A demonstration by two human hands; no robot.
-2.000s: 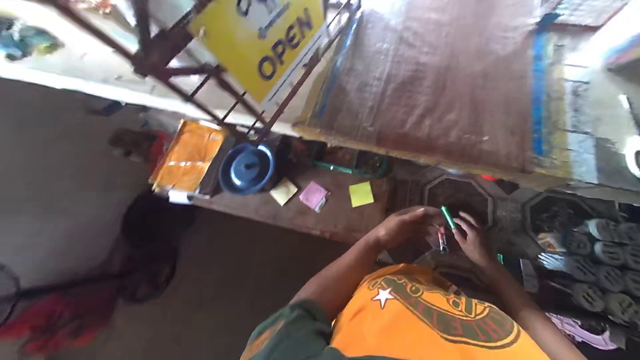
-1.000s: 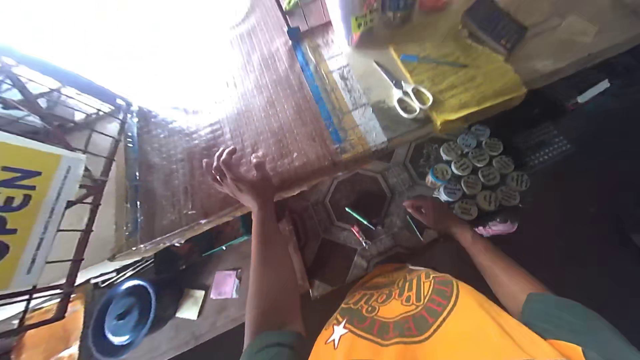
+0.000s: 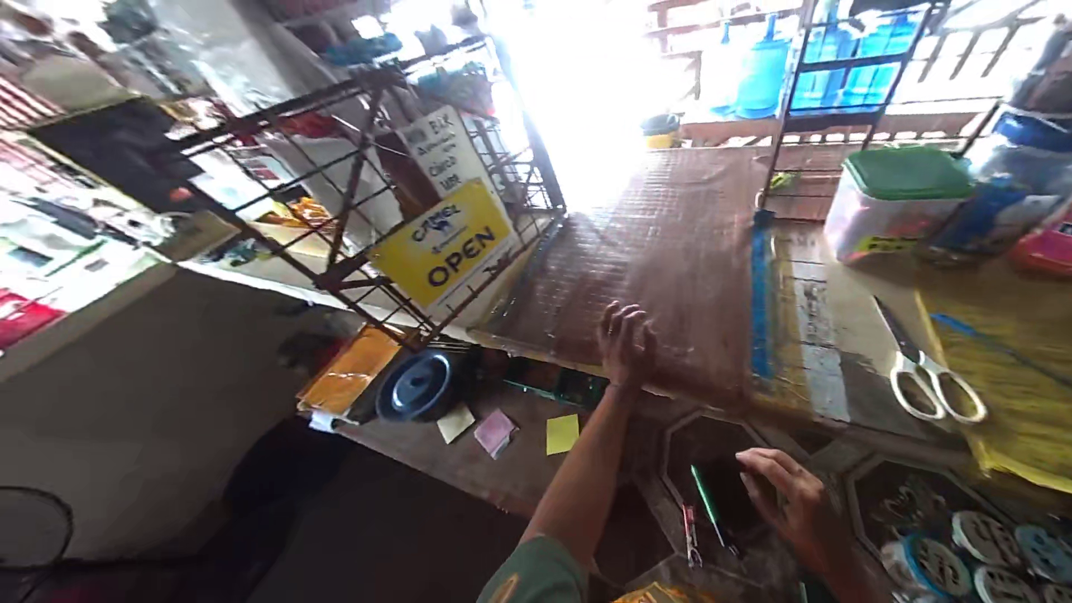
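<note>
My left hand (image 3: 628, 343) rests on the brown plastic-covered counter (image 3: 670, 251) near its front edge, fingers slightly curled and holding nothing. Lower right, my right hand (image 3: 787, 494) is held over the tiled lower shelf, its fingers bent and apart, with nothing seen in it. Just left of it lies a green pen (image 3: 705, 496), and beside that a small red-handled tool (image 3: 690, 536), perhaps a nail clipper. Yellow (image 3: 562, 435), pink (image 3: 495, 430) and cream (image 3: 456, 423) paper notes lie left of my left forearm.
White-handled scissors (image 3: 930, 381) lie right on the counter by yellow plastic (image 3: 1005, 352). A green-lidded container (image 3: 900, 201) stands behind them. Several round-lidded jars (image 3: 988, 536) fill the lower right. At left are a metal rack (image 3: 343, 201) with an open sign (image 3: 448, 243) and a blue basin (image 3: 417, 385).
Two seconds ago both hands were together, with the green pen at my right hand; the pen now lies on the shelf. My left hand has moved onto the counter. The view has swung and tilted up.
</note>
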